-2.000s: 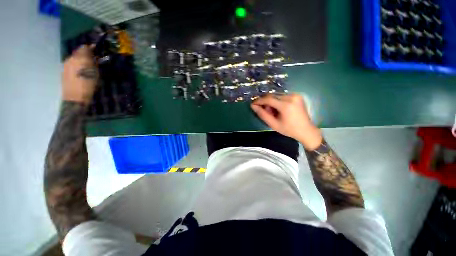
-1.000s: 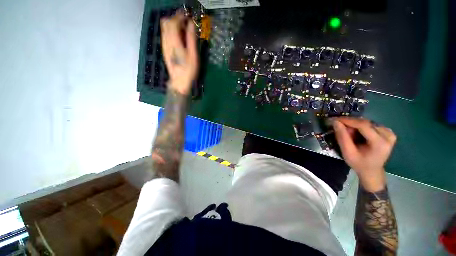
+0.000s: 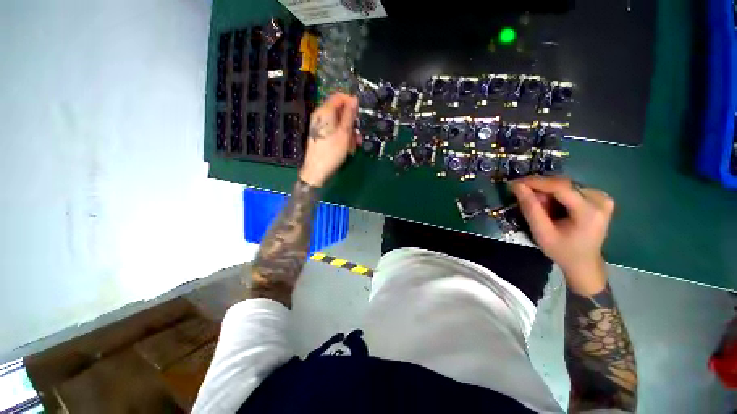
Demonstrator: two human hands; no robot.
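Several small dark camera modules with shiny edges [image 3: 486, 131] lie in rough rows on the black mat and green bench; the left ones are jumbled. A few more modules [image 3: 471, 205] lie apart near the bench's front edge. My left hand [image 3: 330, 139] is at the left end of the rows, fingers together; whether it holds a module is hidden. My right hand [image 3: 566, 217] is at the lower right of the rows, thumb and fingertips pinched by the modules; I cannot tell if it grips one. A black blister tray [image 3: 260, 101] lies at the left with a loose module on top.
Clear crumpled plastic pieces [image 3: 338, 57] lie beside an orange-yellow patch [image 3: 308, 52] at the tray's right. A printed white sheet [image 3: 335, 8] and a green light [image 3: 507, 35] are at the top. A blue bin [image 3: 722, 105] stands at the right edge.
My left hand has moved from the blister tray right and towards me to the modules. My right hand stays near the front modules. The view has shifted, and loose modules now lie near the front edge.
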